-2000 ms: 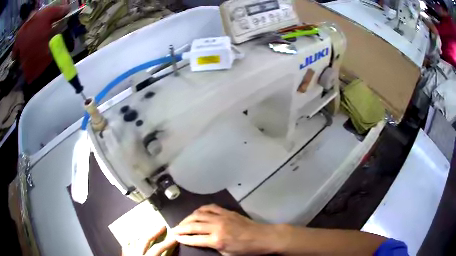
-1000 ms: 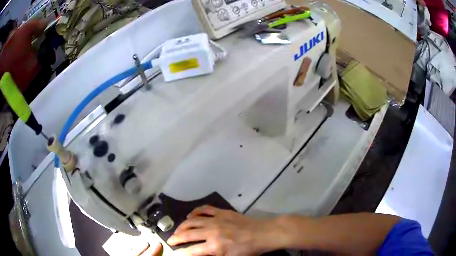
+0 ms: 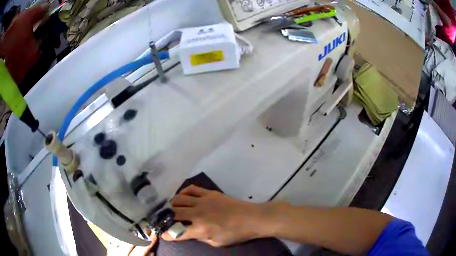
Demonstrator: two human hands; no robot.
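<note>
The dark fabric panel lies on the machine bed, and part of it passes under the machine head. My right hand rests palm down on it beside the tension knob, fingers slightly apart. My left hand shows only in part at the bottom edge, with fingertips close to the needle area. A cream-yellow piece shows beside it, partly covered by the head. The presser foot and needle are hidden. What the left fingers hold cannot be seen.
The off-white sewing machine arm spans the view. A green-handled screwdriver stands at its left end. On top are a white box and a green-handled tool. Folded olive cloth lies right. A person's arm shows upper left.
The view has shifted closer to the machine. My right hand has moved nearer the needle area, its fingers closer together. More of my left hand and the cream-yellow piece is hidden by the head.
</note>
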